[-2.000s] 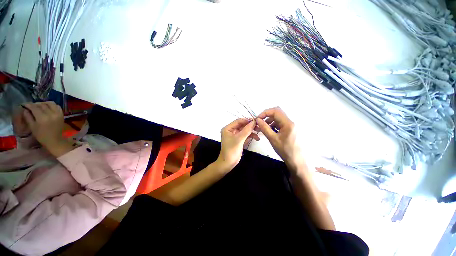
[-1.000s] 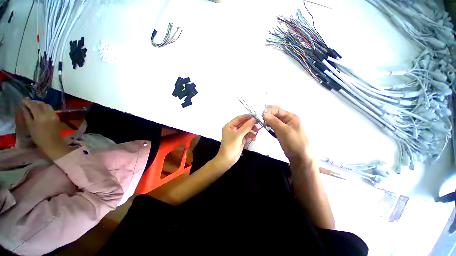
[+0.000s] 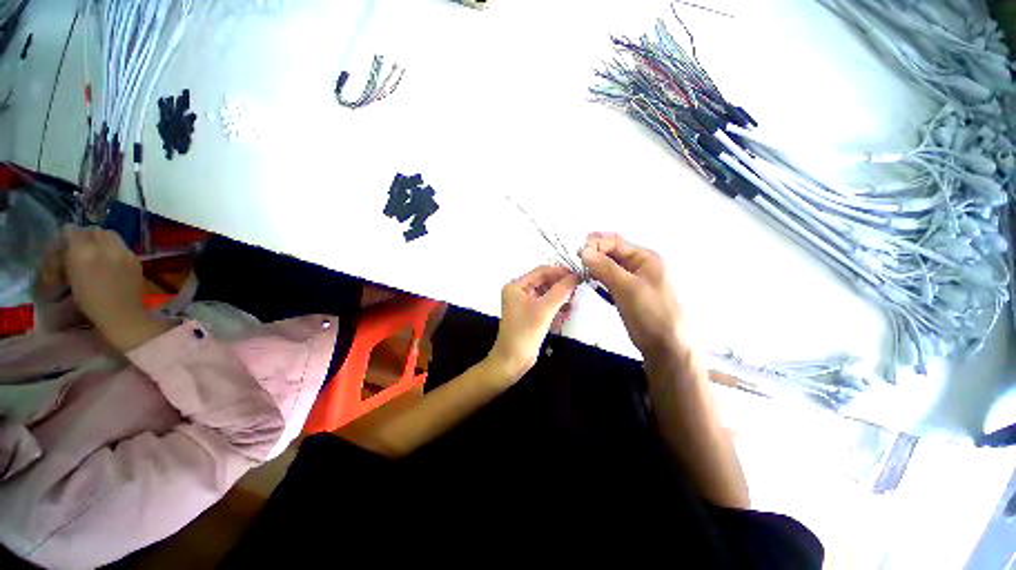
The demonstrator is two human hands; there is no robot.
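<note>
Thin core wires (image 3: pixel 552 239) fan up and left from between my fingertips at the table's near edge. My left hand (image 3: pixel 533 315) pinches the wires from the left with thumb and fingers. My right hand (image 3: pixel 637 287) pinches at the same spot from the right, its fingertips close to the left ones. A short dark sleeve (image 3: pixel 603 294) on the cable end shows just below the right fingertips. Some reddish wires (image 3: pixel 565 314) hang below the left fingers. The cable beyond the sleeve is hidden by my right hand.
A thick cable bundle (image 3: pixel 824 239) with coloured tips lies at right. A black pile of small pieces (image 3: pixel 411 205), a sample cable end (image 3: pixel 370 87) and faint white bits (image 3: pixel 237 115) lie on the white table (image 3: pixel 490 123). A person in a pink jacket (image 3: pixel 212 390) sits left by an orange-red stool (image 3: pixel 373 354).
My right hand has shifted slightly right and up from two seconds ago, uncovering the dark sleeve. The wires have fanned differently. My left hand has barely moved.
</note>
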